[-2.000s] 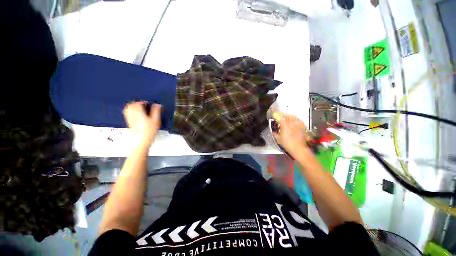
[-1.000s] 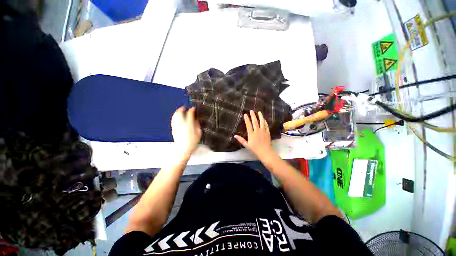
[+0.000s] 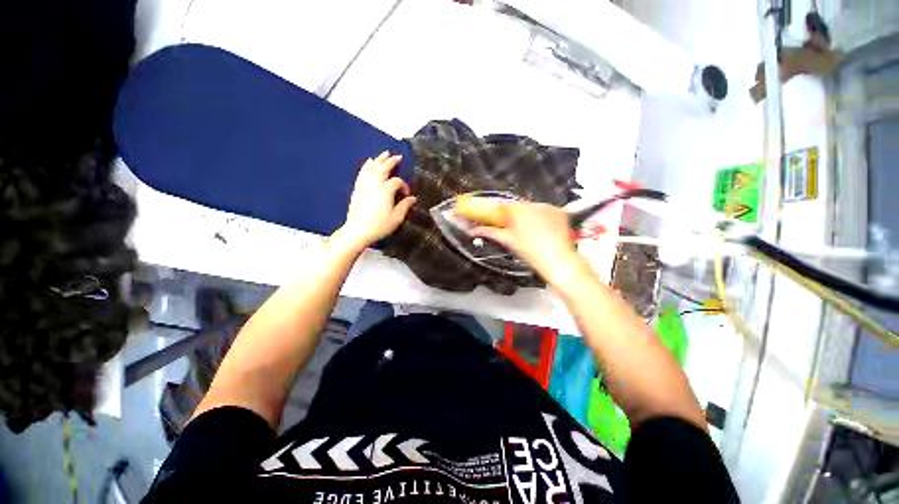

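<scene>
The brown-black plaid garment (image 3: 463,162) lies over the right end of the navy padded board (image 3: 237,128). My right hand (image 3: 527,231) grips the handle of the steam iron (image 3: 458,236), which rests on the garment with its pointed tip towards the left. My left hand (image 3: 378,202) lies at the garment's left edge, over the end of the bare navy padding, with fingers spread. The cloth under the iron is hidden.
A pile of rumpled plaid garments (image 3: 59,295) hangs at the left, with black garments (image 3: 59,79) behind it. The iron rest (image 3: 636,276) is at the white table's right edge. A black hose (image 3: 808,276) comes from the right.
The iron has come off the rest at the right onto the garment, in my right hand, which lay flat on the cloth a second ago. My left hand stays near the garment's left edge.
</scene>
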